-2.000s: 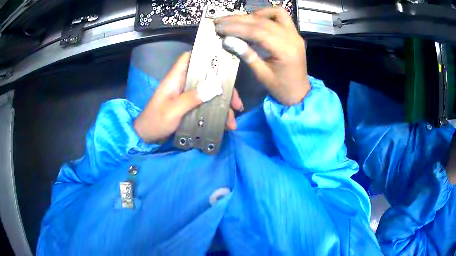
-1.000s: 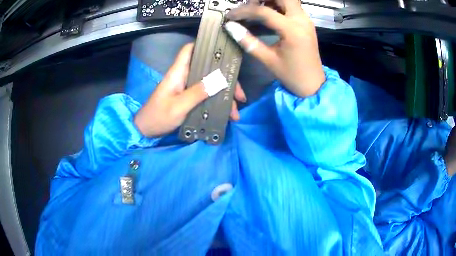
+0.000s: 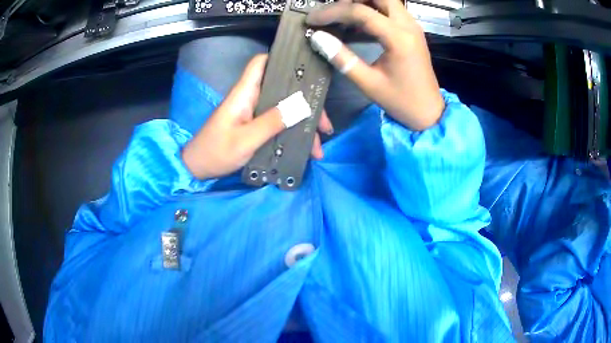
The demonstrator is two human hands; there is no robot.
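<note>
A long grey-brown metal plate (image 3: 285, 87) is held tilted over the lap, with small holes down its middle and paired holes at its near end. My left hand (image 3: 231, 130) grips it, thumb with a white wrap on top, fingertips showing at the far edge. My right hand (image 3: 388, 63) is at the plate's upper end, thumb and index close together beside a small shiny fastener (image 3: 309, 33) in a hole. Whether the right fingertips hold anything cannot be told.
A black parts tray (image 3: 228, 8) with many small silver pieces lies at the top edge. A silver metal rail (image 3: 154, 32) curves across the top. A small dark block (image 3: 102, 21) sits on it at left. Another person's blue sleeve (image 3: 556, 228) is at the right.
The plate has shifted slightly up and turned, so it looks darker instead of silver. My right hand has moved slightly right with it, and less of the tray shows.
</note>
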